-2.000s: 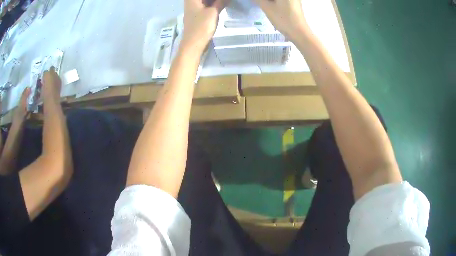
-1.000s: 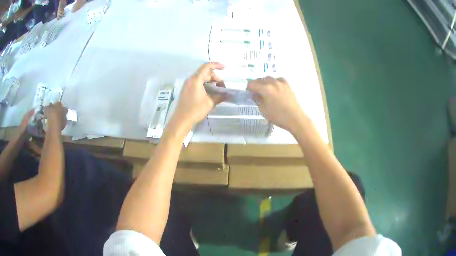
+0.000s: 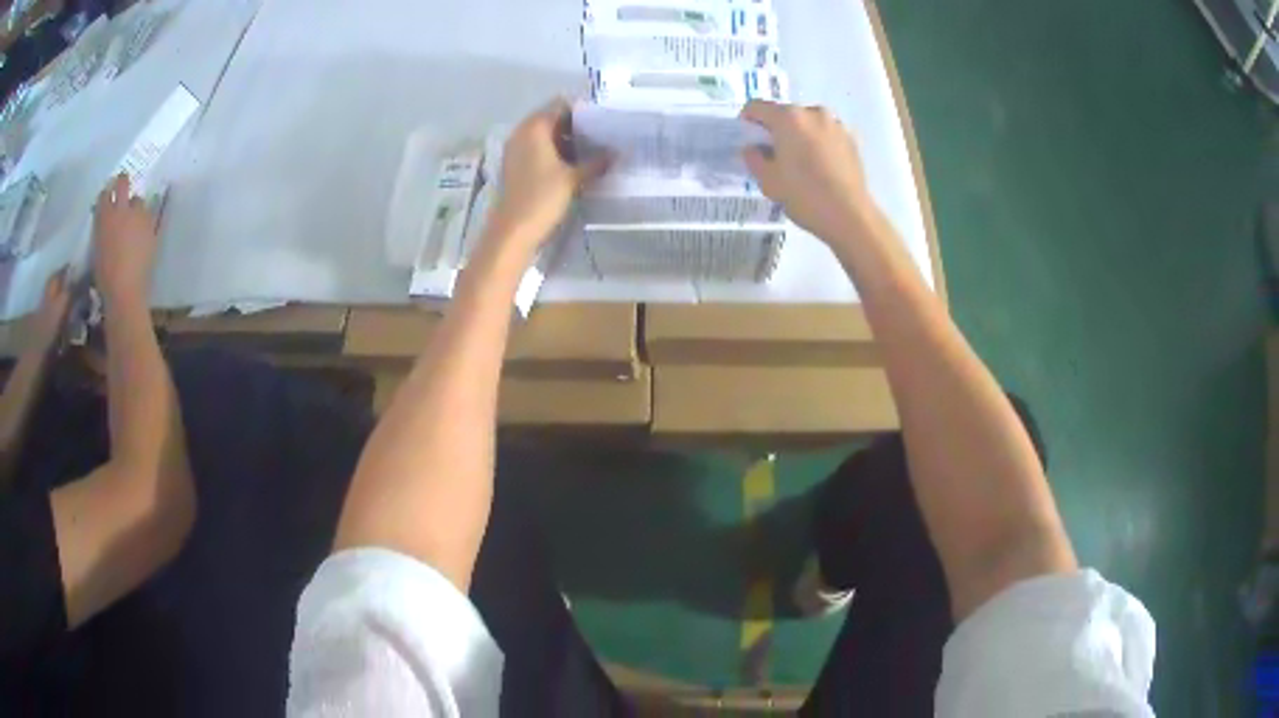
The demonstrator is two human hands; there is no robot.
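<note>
A white printed leaflet (image 3: 666, 145) is spread between my two hands, above the stacked product cartons. My left hand (image 3: 544, 175) pinches its left end and my right hand (image 3: 802, 161) holds its right end. The stacked cartons (image 3: 685, 253) stand in a block under and beyond the leaflet, with fine print on their near sides. A single product carton (image 3: 446, 229) lies to the left of my left hand, beside a translucent wrap. A white piece with a flap lies partly hidden behind my left wrist.
White sheeting (image 3: 337, 126) covers the work surface, with brown corrugated cartons (image 3: 491, 344) under its near edge. Another person's hands (image 3: 124, 232) work at the left near a white carton (image 3: 161, 136). Green floor (image 3: 1066, 281) lies to the right.
The folded leaflet between my hands now shows as a wider, flat sheet. The view has tilted, and the other person's hands have moved beside an angled white carton.
</note>
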